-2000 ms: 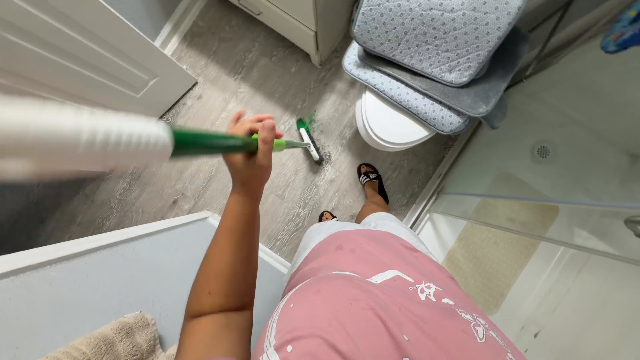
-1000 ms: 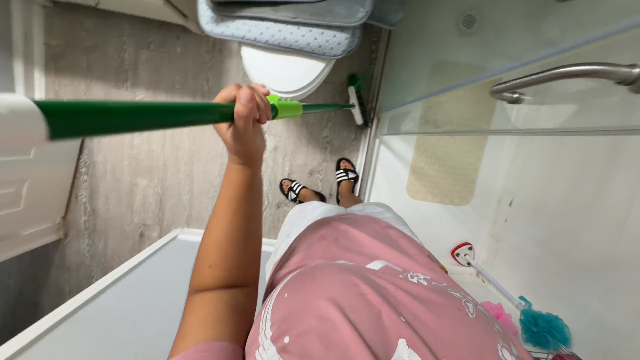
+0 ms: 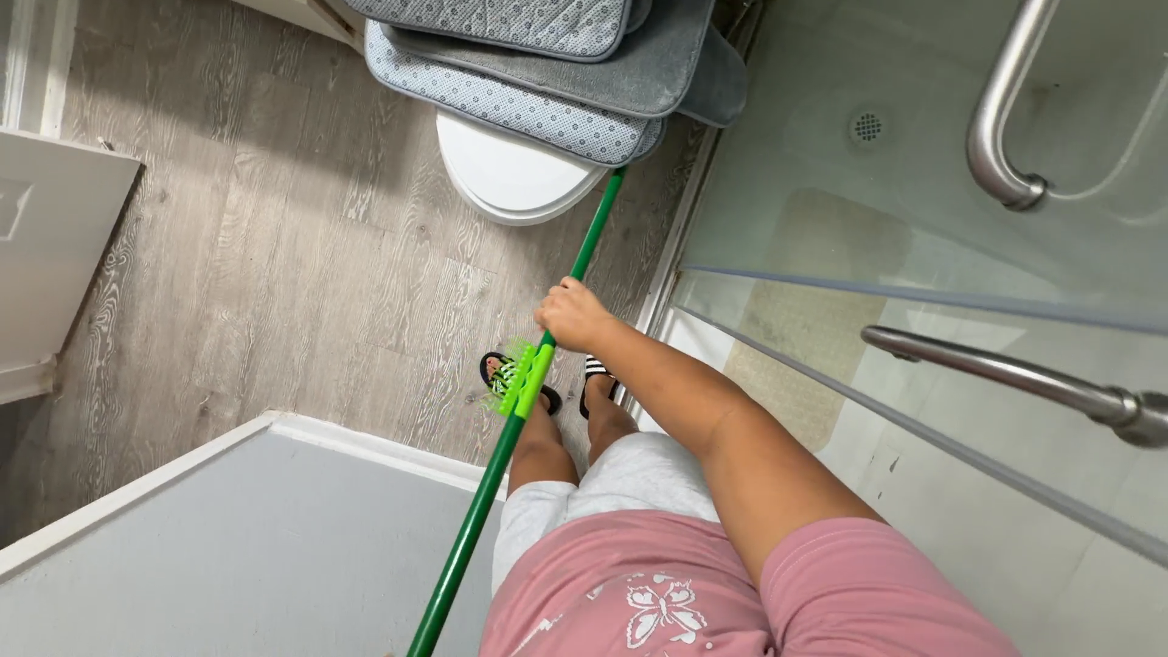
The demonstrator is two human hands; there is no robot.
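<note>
A long green broom pole (image 3: 474, 511) slants from the bottom edge up to the toilet. My right hand (image 3: 572, 315) is closed around it, just above a light green clip with comb-like teeth (image 3: 527, 379). The pole's far end passes beside the white toilet lid (image 3: 520, 173) and goes out of sight under the edge of the stacked mats, so the broom head is hidden. My left hand is out of view; the pole's near end is cut off by the bottom edge.
Grey and dotted bath mats (image 3: 547, 82) are piled on the toilet. A glass shower door with metal handles (image 3: 1004, 365) stands at the right, with a drain (image 3: 867, 126) behind it. A low wall (image 3: 228, 529) is at the lower left, a white door (image 3: 55, 246) at the left.
My left hand, earlier around the pole, has left the view, and my right hand now grips it. The pole has swung from crosswise to a steep slant. The broom head has gone out of sight.
</note>
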